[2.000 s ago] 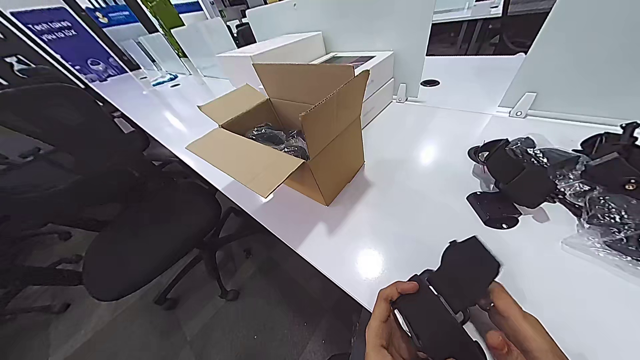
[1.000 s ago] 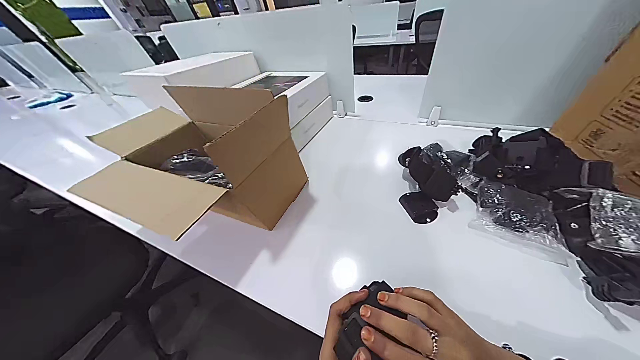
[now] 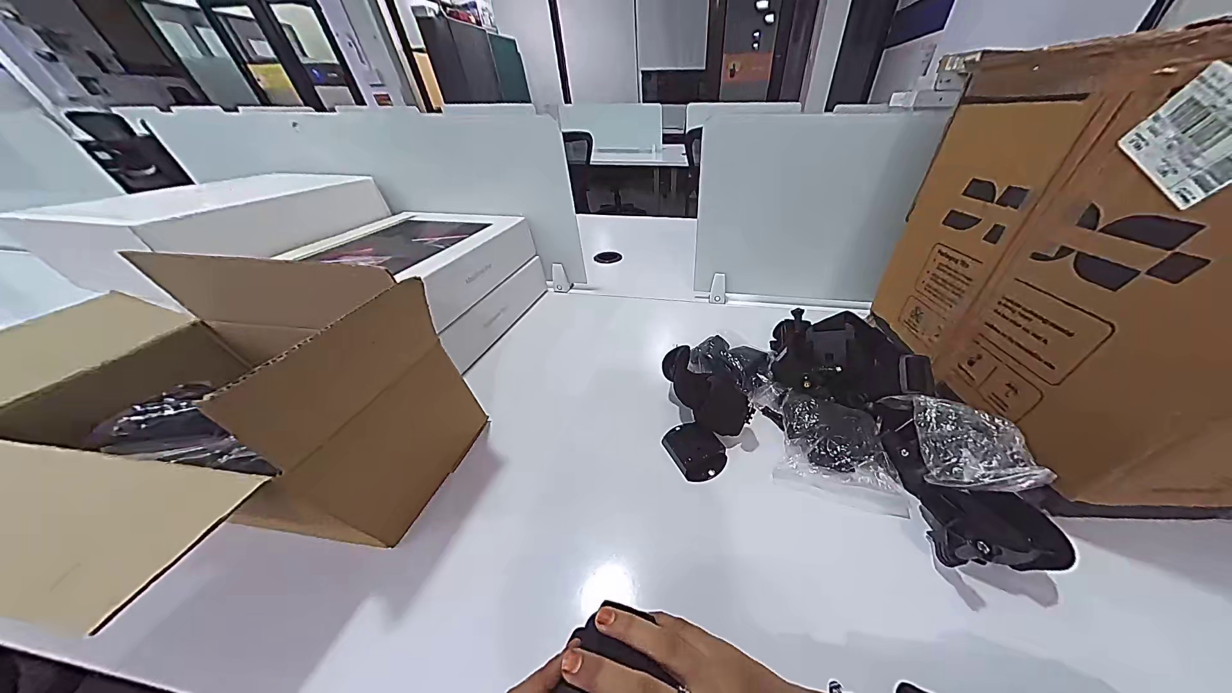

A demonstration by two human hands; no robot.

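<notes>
At the bottom edge of the head view, my right hand lies over a black object whose kind I cannot tell, its fingers closed around it. My left hand grips the same object from the left and is mostly cut off by the frame. Beyond my hands, a small black case-like piece lies on the white table. Behind it is a heap of black strap gear with clear plastic bags. To the left stands an open cardboard box with plastic-wrapped dark contents.
White boxes are stacked at the back left. A large printed cardboard carton leans at the right behind the gear. Frosted divider panels stand along the table's back, with a round cable hole between them.
The view has swung right and up, bringing the large carton into view. Two seconds ago my hands held the black object at its sides; now my right hand covers it from above.
</notes>
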